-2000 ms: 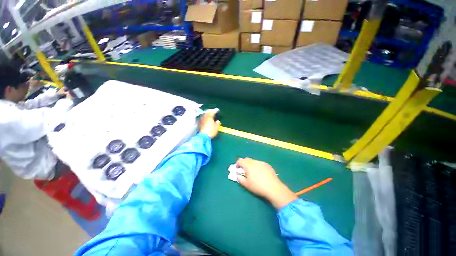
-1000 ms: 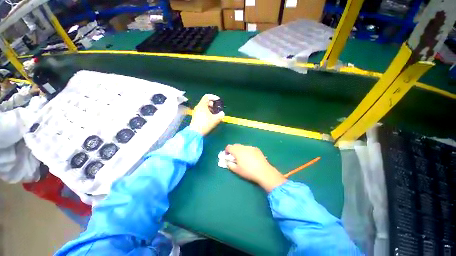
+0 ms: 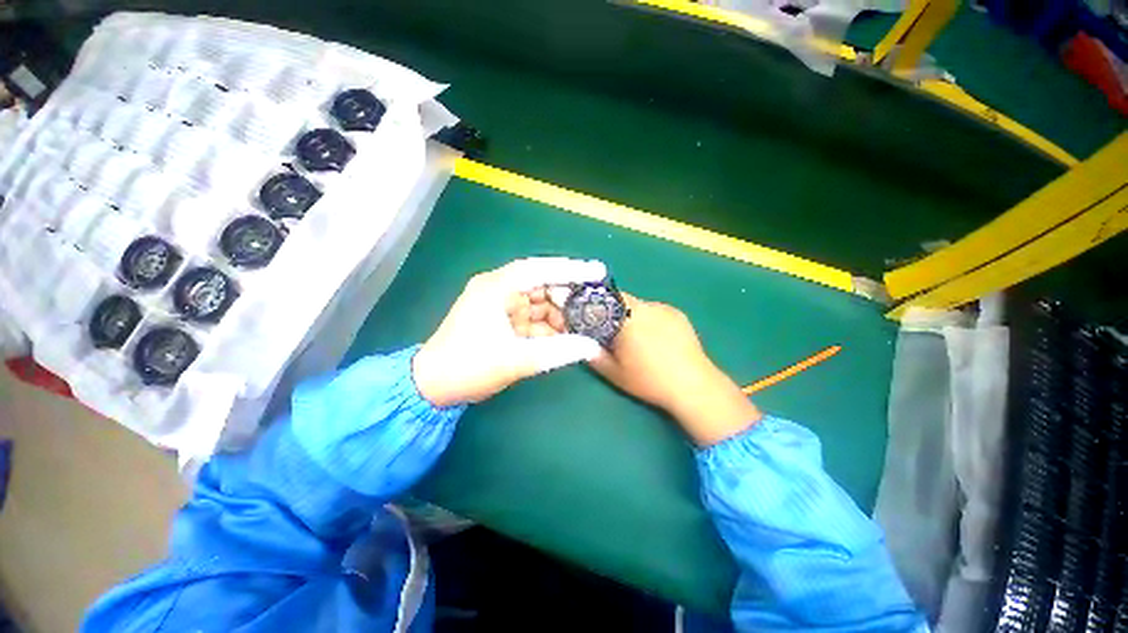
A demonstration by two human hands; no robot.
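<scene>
My left hand [image 3: 501,328], with white covering on thumb and finger, holds a round black watch case [image 3: 594,310] between them, its ringed face turned up. My right hand [image 3: 659,355] is behind and below the case, touching it or close to it; its fingertips are hidden. The wiping cloth seen before is not visible. Several like black parts [image 3: 252,241] lie in rows on the white dimpled liner [image 3: 74,161] at the left. Both hands are over the green mat [image 3: 544,470].
An orange-red stick [image 3: 794,370] lies on the mat right of my right wrist. A yellow strip [image 3: 656,225] edges the dark green belt [image 3: 594,111]. A yellow post [image 3: 1027,235] stands at right. Clear film [image 3: 922,433] and glossy black trays [image 3: 1070,482] are at the right edge.
My left hand has brought the black part from the belt edge back over the mat, to my right hand. The view has moved closer and tilted down.
</scene>
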